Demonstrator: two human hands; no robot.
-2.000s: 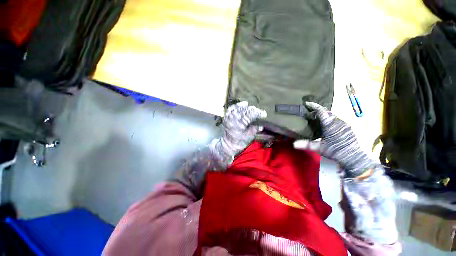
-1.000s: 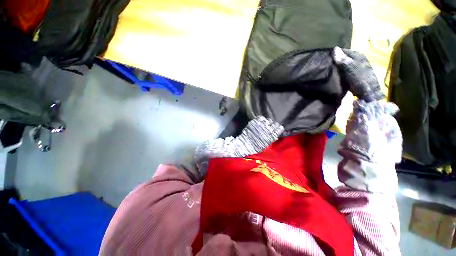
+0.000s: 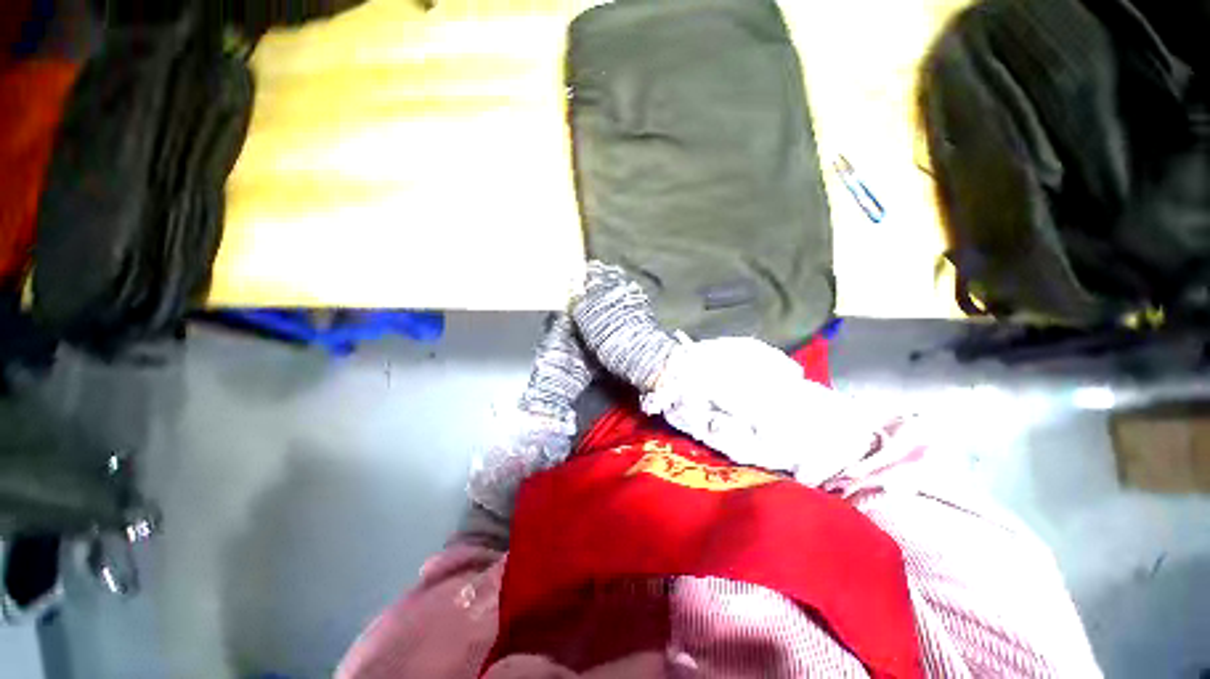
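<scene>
An olive-green backpack lies front panel up on the yellow table, its small dark label low near the table's front edge. My gloved right hand reaches across to the backpack's lower left corner; its fingertips are at the bag's edge. My gloved left hand is beside and partly behind it, just below that corner. The fingers of both hands are largely hidden, so their grip cannot be made out.
Blue-handled thread snips lie on the yellow table right of the backpack. Dark backpacks are stacked at the left and right. A cardboard box is at the far right, below table level.
The bag's lower end, folded open with black lining showing a second ago, is now closed and flat. My right hand has moved from its right side to the lower left corner.
</scene>
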